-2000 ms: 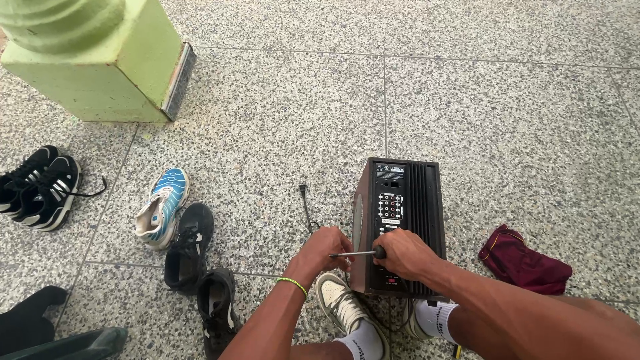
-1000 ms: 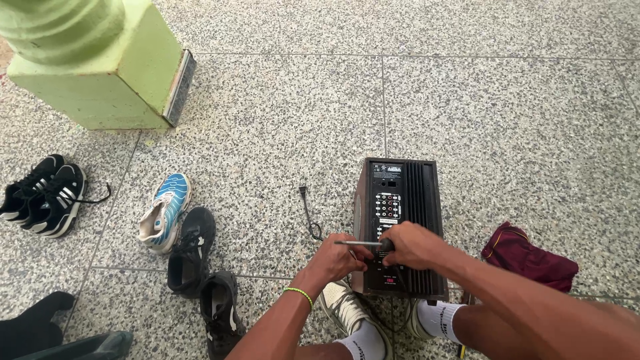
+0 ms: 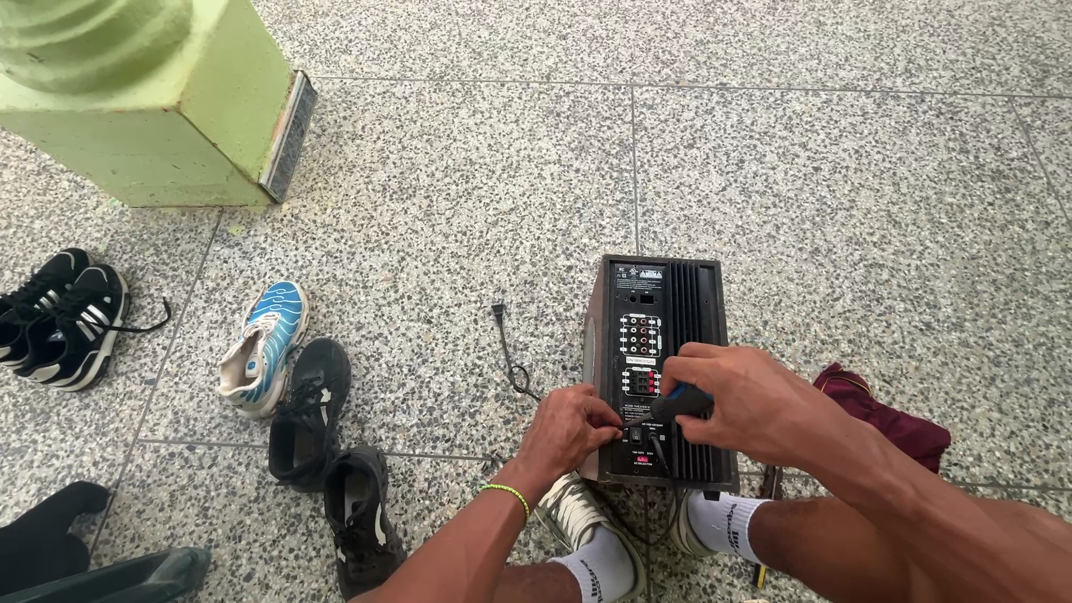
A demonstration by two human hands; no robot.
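A black home theater subwoofer (image 3: pixel 695 335) lies on the floor between my feet, its back panel of sockets and ribbed heat sink facing up. My right hand (image 3: pixel 724 402) grips the dark handle of a screwdriver (image 3: pixel 682 404), whose shaft points left and down to the panel's left edge near the power switch (image 3: pixel 636 435). At that edge, by the screwdriver's tip, are the thumb and fingertips of my left hand (image 3: pixel 574 427); whether they pinch something small cannot be seen. A black power cord (image 3: pixel 657 452) runs from the panel's lower part.
Left of the subwoofer, a cord with a plug (image 3: pixel 504 335) lies on the speckled floor. Further left are a blue sneaker (image 3: pixel 272 339), black shoes (image 3: pixel 308 419) and striped black sneakers (image 3: pixel 84 327). A green column base (image 3: pixel 193 126) stands upper left. A maroon cloth (image 3: pixel 879 414) lies at right.
The screwdriver, held roughly level across the panel before, now slants with its tip down at the left edge. My left fingers have moved from the shaft to that edge.
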